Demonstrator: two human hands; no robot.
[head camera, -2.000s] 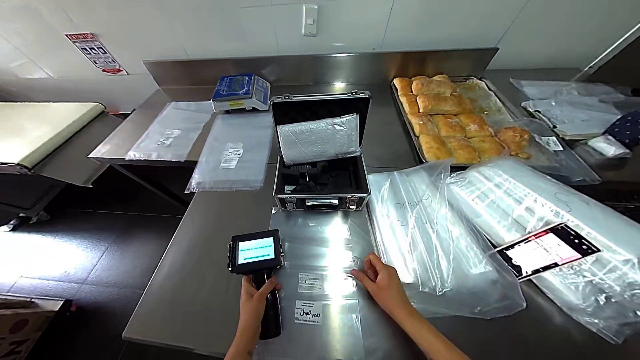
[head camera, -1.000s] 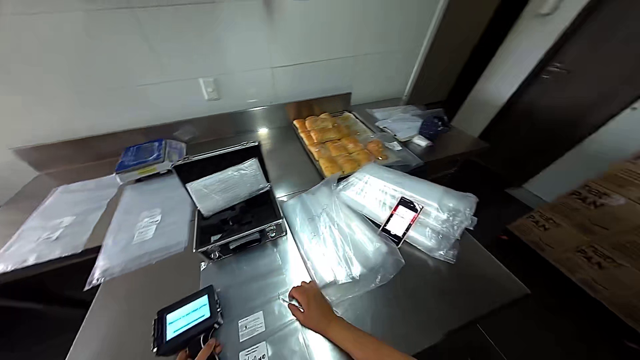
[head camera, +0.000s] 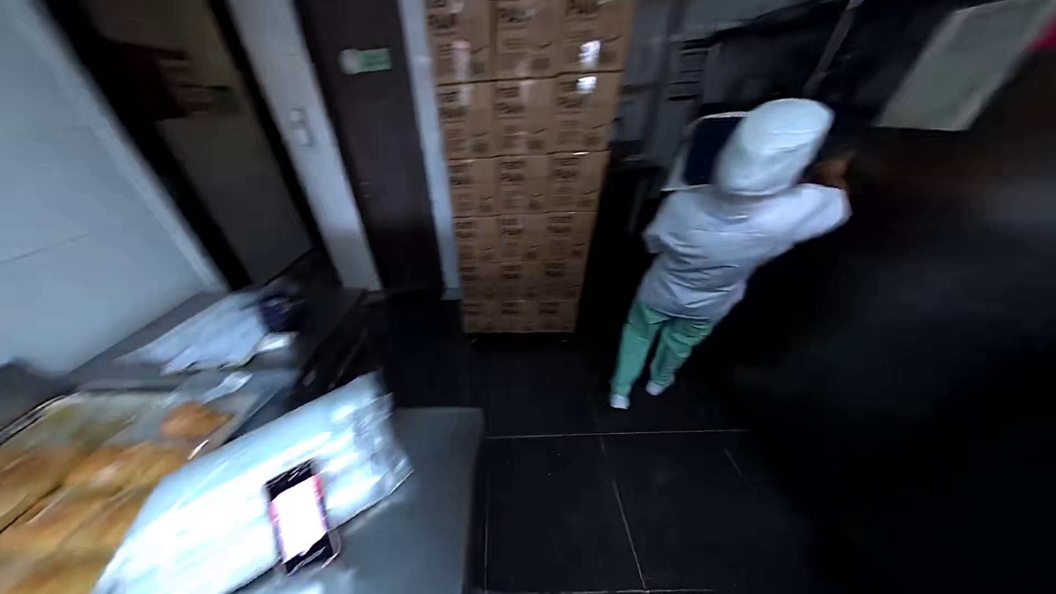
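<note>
Neither my left hand nor my right hand shows in the head view now, so what they hold is hidden. At the lower left, a phone with a lit screen (head camera: 300, 516) lies on a stack of clear plastic bags (head camera: 223, 495). Left of the bags is a metal tray of golden baked bread (head camera: 91, 487), partly cut off by the frame. The picture is blurred. The handheld device with a screen and the open case are out of view.
The steel table's corner (head camera: 437, 470) ends at the dark tiled floor (head camera: 561, 503). Stacked cardboard boxes (head camera: 528, 186) stand beyond it. A person in a white cap, pale top and green trousers (head camera: 709, 247) stands facing away at the right. Plastic bags (head camera: 206, 330) lie on a side counter.
The view has swung far to the right. My hands, the handheld device and the open case, seen earlier, have left the frame; a person and the full box stack have come in.
</note>
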